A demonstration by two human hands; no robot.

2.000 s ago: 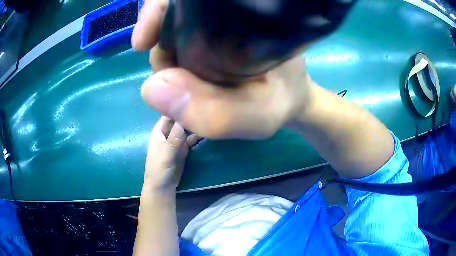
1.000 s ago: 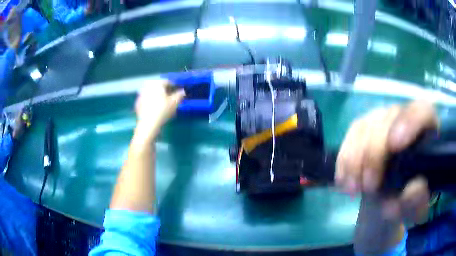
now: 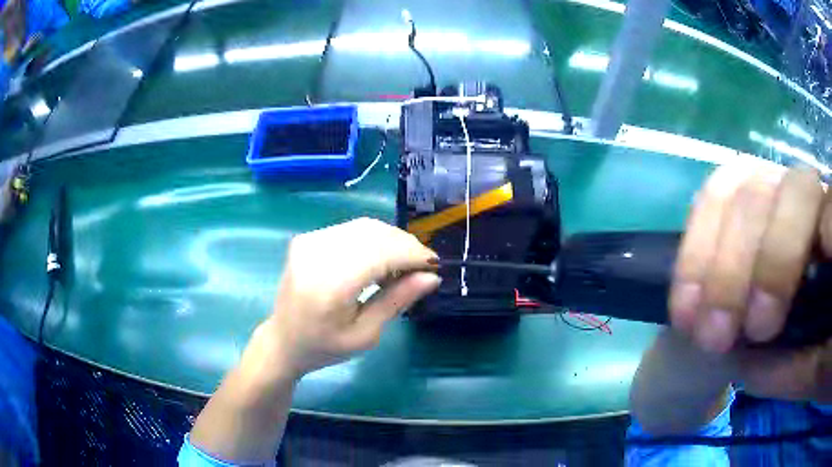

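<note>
My right hand (image 3: 753, 260) is wrapped around a black electric screwdriver (image 3: 620, 274) held sideways at the right. Its thin bit points left, over the black housing. My left hand (image 3: 351, 292) is at the housing's left side, thumb and forefinger pinched at the bit's tip. A small dark thing, likely a screw, shows at the fingertips, too small to tell clearly. The black housing (image 3: 538, 205) lies on the mat with a slanting amber tape (image 3: 474, 208) and a white cable (image 3: 468, 173) along it. Red and black lead wires (image 3: 584, 319) show at its near right edge.
A blue screw bin (image 3: 301, 166) with dark contents stands beyond my left hand. A slim black second screwdriver (image 3: 57, 233) lies at far left. A white-edged line (image 3: 196, 130) runs behind the mat, with a grey post (image 3: 629, 77) at the back right.
My left hand has moved from the blue bin to the screwdriver's bit tip. The screwdriver now lies across over the housing, its bit in clear view. The view has shifted slightly.
</note>
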